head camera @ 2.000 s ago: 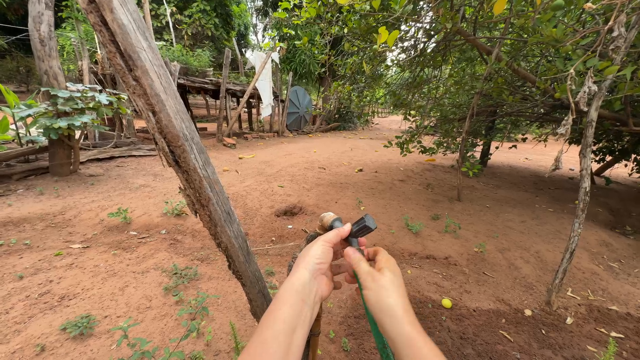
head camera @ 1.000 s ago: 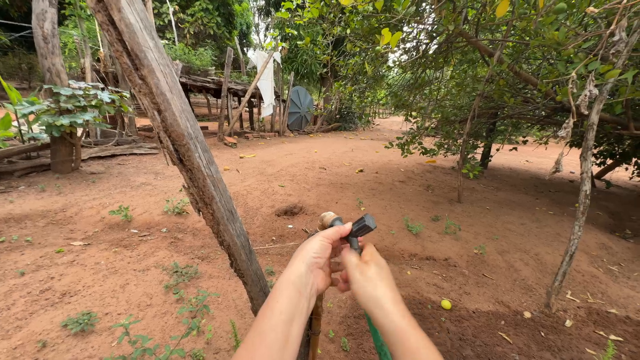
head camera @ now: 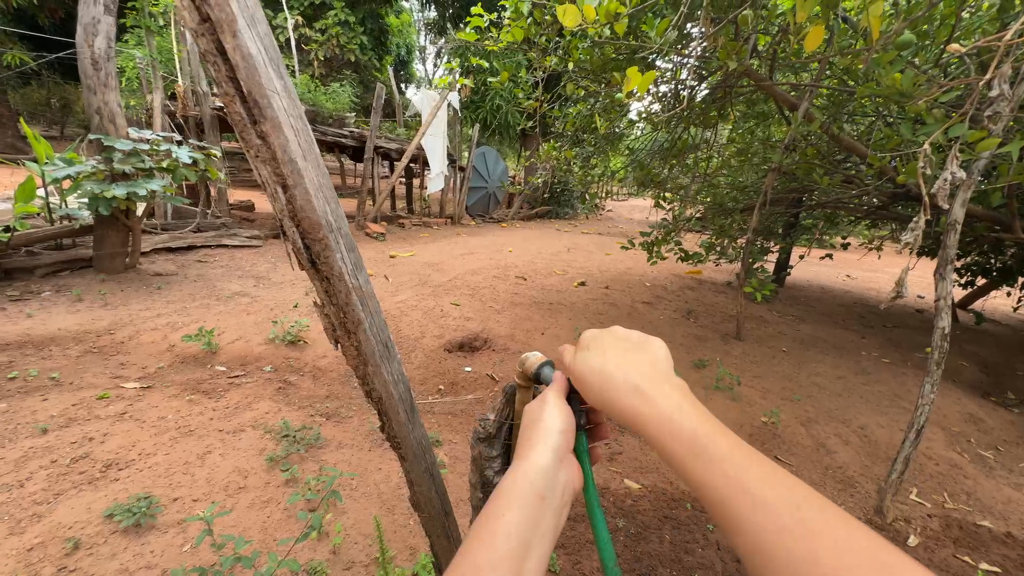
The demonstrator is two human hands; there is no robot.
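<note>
An outdoor water tap (head camera: 542,369) of dark plastic comes off a tan pipe elbow (head camera: 528,365) at the top of an upright pipe beside a wooden stump (head camera: 490,448). My left hand (head camera: 552,448) is wrapped around the tap's lower part, where a green hose (head camera: 594,512) hangs down. Over the top of the tap lies my right hand (head camera: 620,370), its fingers curled round the handle, which it hides. Most of the tap body is covered by both hands.
A weathered wooden post (head camera: 320,216) leans close on my left. Low branches of a leafy tree (head camera: 840,152) spread at right, near a thin crooked trunk (head camera: 944,320). Farther back are a white cloth (head camera: 434,144) and a blue-grey dish (head camera: 486,181) by a rough wooden shelter.
My right hand has moved up from beside the hose onto the top of the tap and now covers the black handle that showed before. My left hand stays at the tap.
</note>
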